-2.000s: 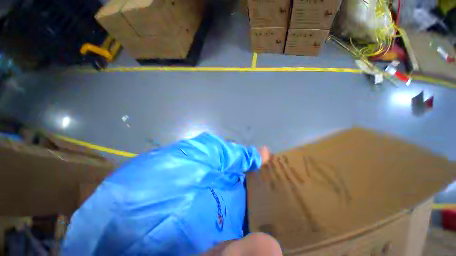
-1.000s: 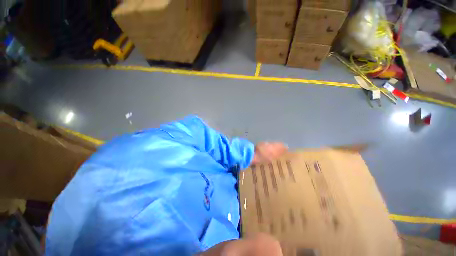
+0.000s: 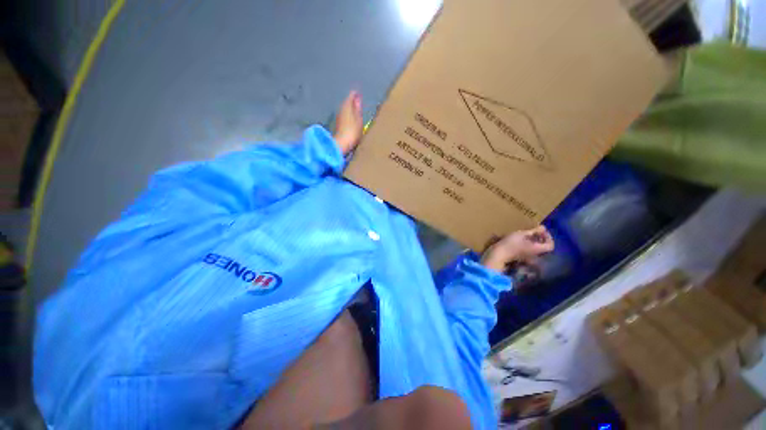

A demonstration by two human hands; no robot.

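A large brown master carton (image 3: 504,109) is tilted in front of me, its side with dark print and a diamond logo facing up. My left hand (image 3: 348,123) is at its left edge, with part of the fingers hidden at the carton. My right hand (image 3: 522,246) is at its near right corner, fingers curled against the edge. Both hands appear to hold the carton between them.
A green cloth or garment (image 3: 705,122) is at the upper right, beside the carton. Blue bins (image 3: 609,214) lie below the white bench edge (image 3: 554,332). Slim brown product boxes (image 3: 672,336) stand in a row on the bench. A yellow floor line (image 3: 71,109) runs at left.
The view has swung from the aisle to the bench. The carton now shows its printed side higher in the picture, and my right hand has come into view at its corner.
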